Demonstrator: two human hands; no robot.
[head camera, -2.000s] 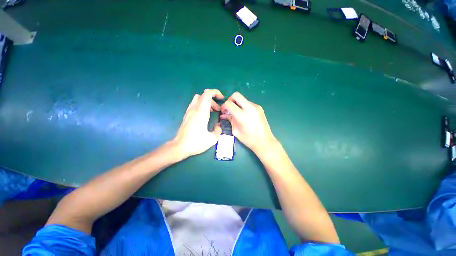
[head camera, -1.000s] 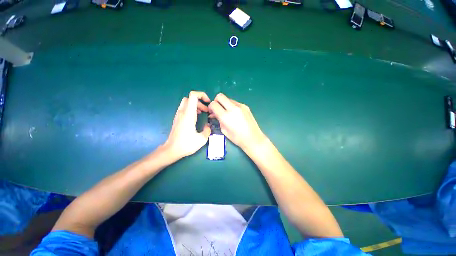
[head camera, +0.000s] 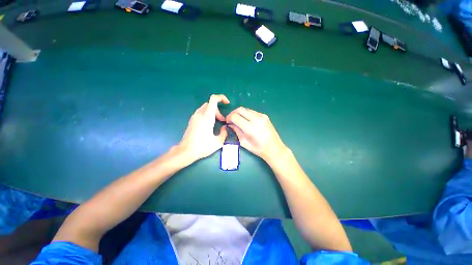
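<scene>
A half-assembled phone (head camera: 230, 157) is between my hands at the middle of the bench. Its lower half shows a bright white rectangle with a dark blue edge. Its dark upper half is mostly hidden by my fingers. My left hand (head camera: 203, 128) is at its left, thumb and fingers curved around the upper end. My right hand (head camera: 255, 132) is at its right, fingertips pinched together at the upper end and meeting the left fingertips. Any small part between the fingertips is too hidden to tell.
Beyond the green bench (head camera: 129, 119), a green belt (head camera: 217, 44) carries several phone units (head camera: 265, 35) and a small pale ring-shaped part (head camera: 259, 56). A metal bracket (head camera: 20, 49) stands at the upper left. Another person's blue sleeve (head camera: 455, 204) is at the right edge.
The right fingertips have shifted slightly down along the phone's upper end, and the left index finger now stands apart from them. The camera view has also shifted, bringing more belt units into sight.
</scene>
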